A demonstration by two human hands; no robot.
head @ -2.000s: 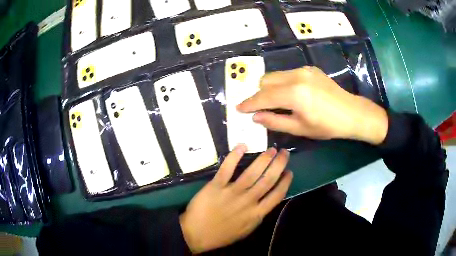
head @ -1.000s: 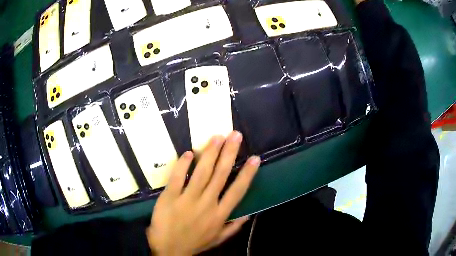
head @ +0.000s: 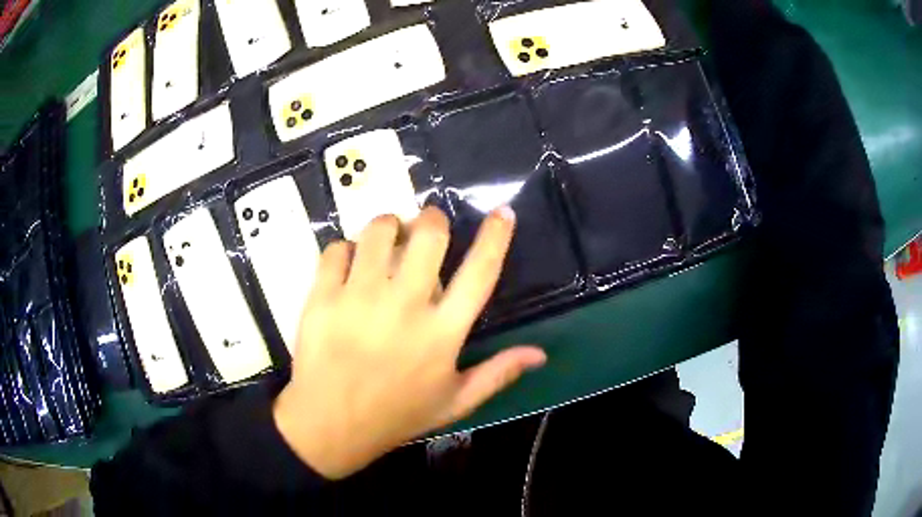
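Note:
A glossy black packing tray [head: 526,293] lies across the middle. Cream phone back covers fill several pockets at its left, middle and top. One upright back cover [head: 372,187] lies in the bottom row, its three dark camera circles showing at the top. My left hand [head: 389,323] lies over the lower part of that cover and partly over the cover beside it, fingers spread. The pockets right of it, such as this tray pocket [head: 490,151], hold no cover. My right hand is out of the picture; only its black sleeve shows at the right.
The tray lies on a green mat [head: 607,333]. More glossy black trays [head: 35,303] lie at the left, with a dark slab [head: 99,323] beside them. A whitish strip [head: 83,93] is near the tray's top left. A red object [head: 910,261] shows at the right edge.
My right hand has let go of the upright cover and left the picture at the upper right. That cover now lies in the pocket next to the other upright covers. My left hand has moved up over it.

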